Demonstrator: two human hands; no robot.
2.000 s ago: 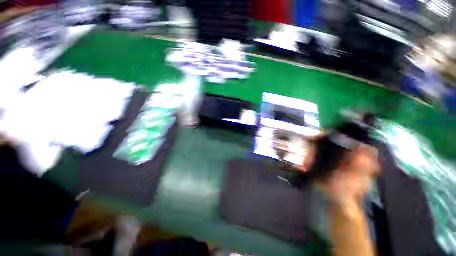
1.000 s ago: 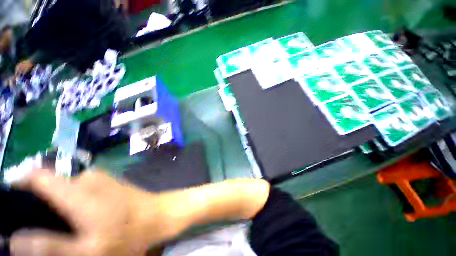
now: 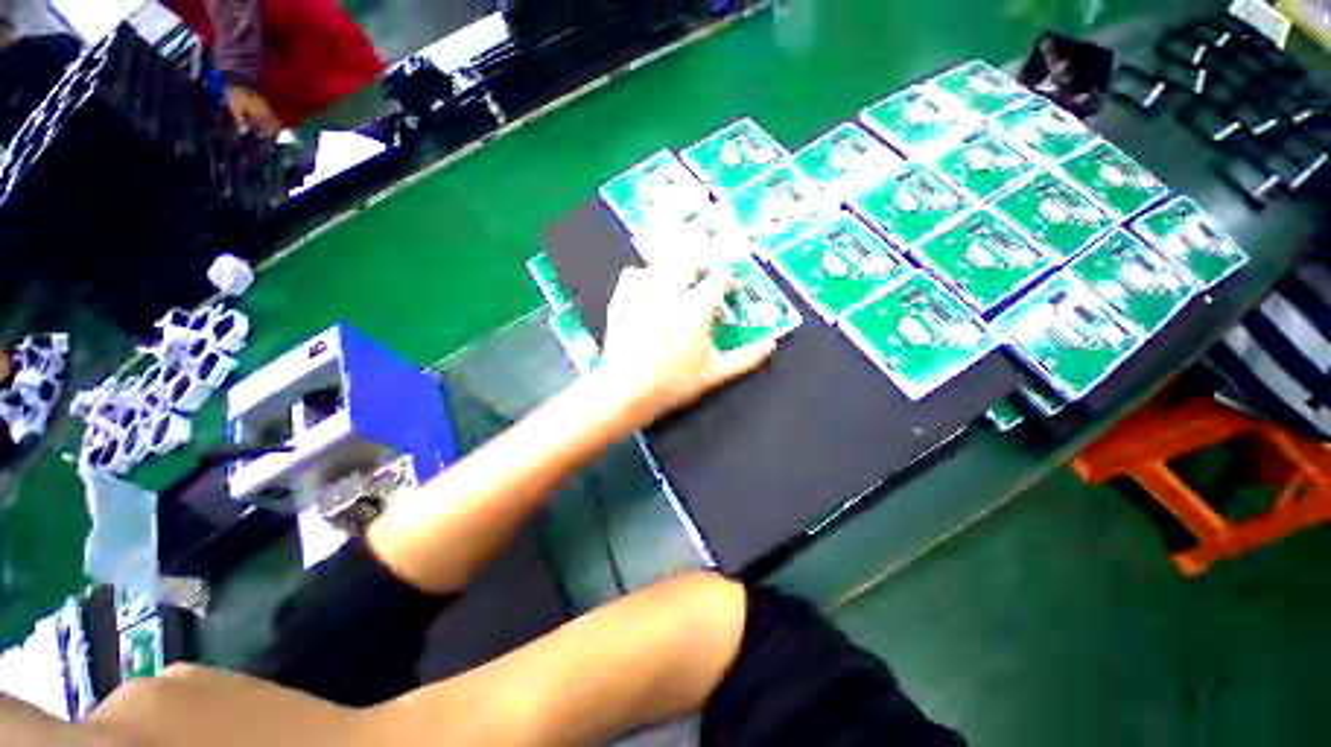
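Note:
My left hand (image 3: pixel 660 333) reaches across to the right-hand black mat (image 3: pixel 774 431). Its fingers and thumb are around the left part of a green circuit board (image 3: pixel 756 304) with a white edge, at the near side of the laid-out boards. The hand hides part of that board. My right forearm (image 3: pixel 584 657) runs left along the bottom, below the left arm. My right hand (image 3: pixel 168 703) is only partly seen at the lower left, cut off by the frame edge; its fingers and anything in it are hidden.
Rows of boards (image 3: pixel 993 241) cover the mat's far and right parts. The blue-sided screw feeder (image 3: pixel 402 401) stands left of my left forearm. White ring-shaped parts (image 3: pixel 161 387) lie far left. An orange stool (image 3: pixel 1204 474) stands at right; a person's hand (image 3: pixel 251 111) shows behind.
The view has swung right from the feeder to the boards. My left hand has come in over the right mat with a board. My right hand has dropped to the lower-left edge.

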